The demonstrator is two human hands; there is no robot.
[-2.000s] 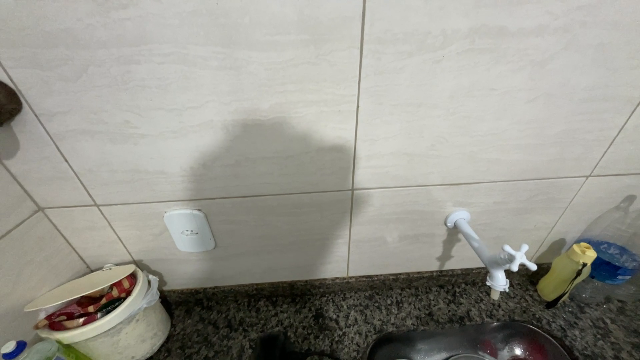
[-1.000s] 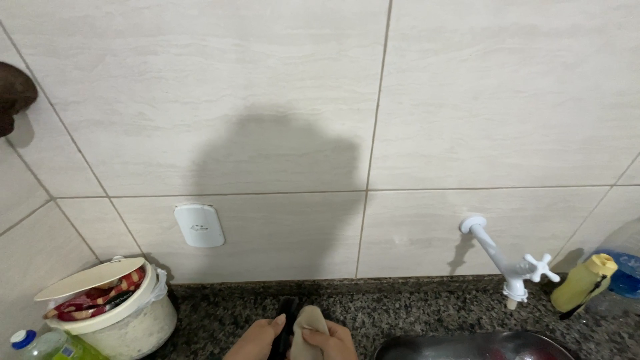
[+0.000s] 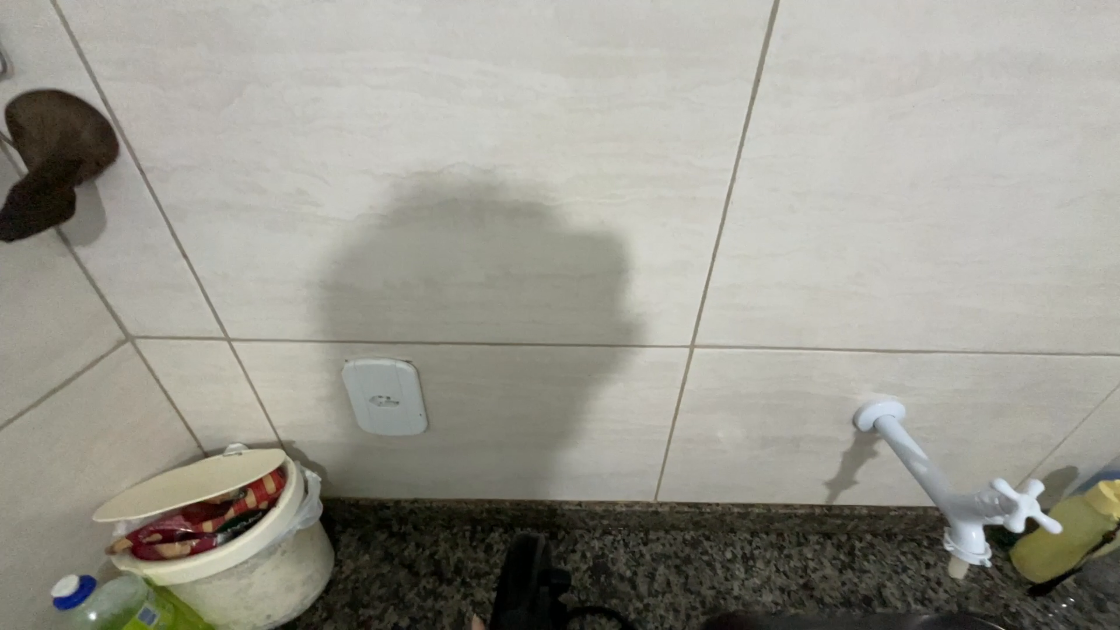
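Note:
At the bottom edge of the head view, a black object (image 3: 525, 582), too dark to identify, stands out against the speckled granite countertop (image 3: 420, 560). A tiny bit of skin, perhaps a fingertip (image 3: 478, 622), shows just left of it; which hand it belongs to, and whether it grips the object, I cannot tell. The rest of both hands is out of frame. A thin black cord-like loop (image 3: 599, 612) lies to the right of the black object.
A white bucket (image 3: 280, 569) with its lid (image 3: 192, 484) tilted over red packaging stands left, beside a bottle with green liquid (image 3: 131, 604). At right are a white tap (image 3: 927, 472), a yellow bottle (image 3: 1059, 534) and a dark sink edge (image 3: 840, 621). A white wall plate (image 3: 385, 396) is on the tiles.
One second ago both hands showed at the bottom centre, around a black object and a pale one. Now they are almost wholly out of view, and the pale object is not seen.

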